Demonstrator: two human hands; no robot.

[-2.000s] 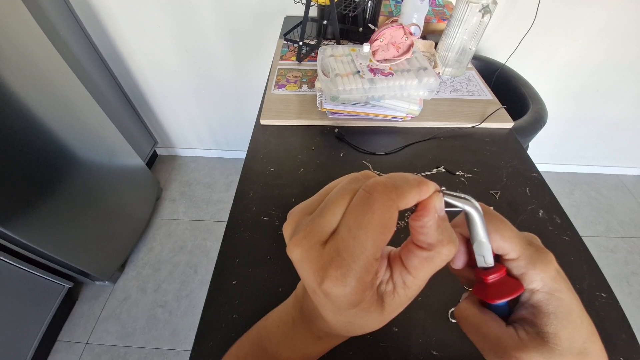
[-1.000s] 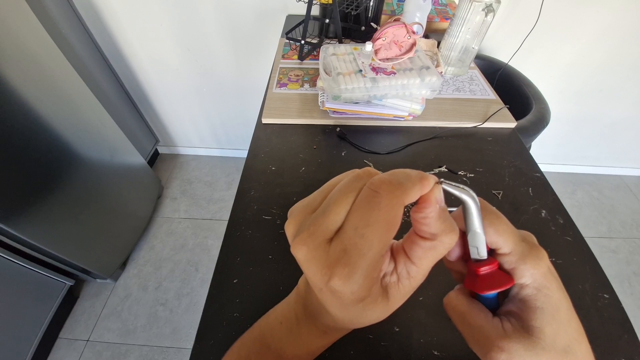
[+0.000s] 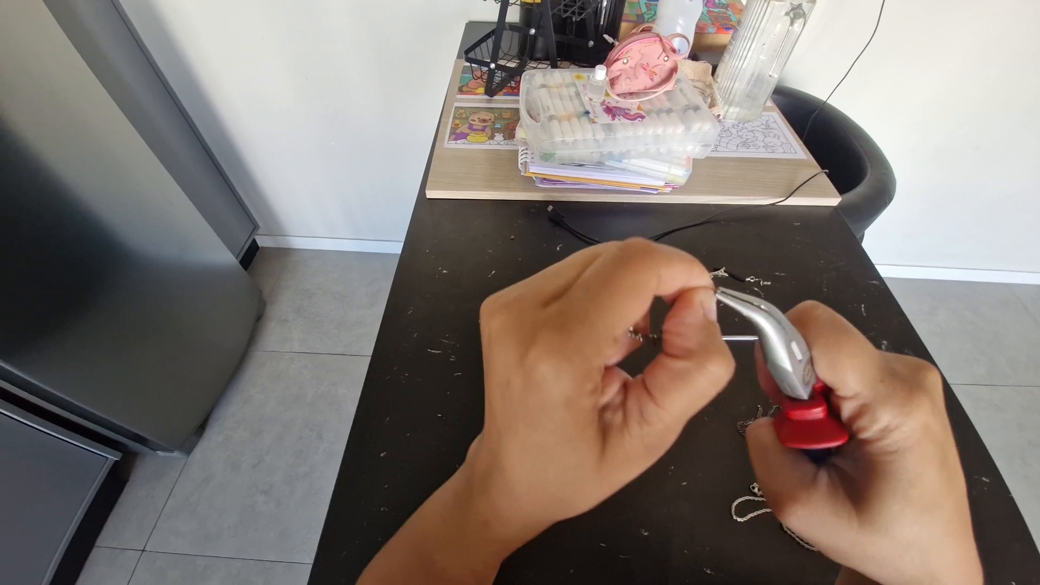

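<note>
My left hand (image 3: 601, 382) pinches something tiny between thumb and forefinger, mostly hidden; a bit of fine chain (image 3: 642, 334) shows inside the curl of its fingers. My right hand (image 3: 869, 439) is closed around bent-nose pliers (image 3: 776, 341) with red and dark blue handles. The pliers' tips meet my left fingertips. A thin metal rod (image 3: 739, 338) shows between the two hands; what holds it is unclear. Below and partly behind my right hand, a silver-coloured chain (image 3: 749, 510) lies on the black table (image 3: 406, 406). More small chain pieces (image 3: 751, 279) lie beyond the pliers.
On a wooden board (image 3: 479, 179) at the far end stand a clear case of markers (image 3: 552, 122) on notebooks, a pink pouch (image 3: 642, 65), a glass pitcher (image 3: 756, 65) and a black wire rack (image 3: 512, 49). A black cable (image 3: 691, 227) crosses the table. A dark chair (image 3: 865, 154) stands behind.
The pliers have turned in my right hand, so their jaws slant more to the left. My left hand keeps its pinch in nearly the same place.
</note>
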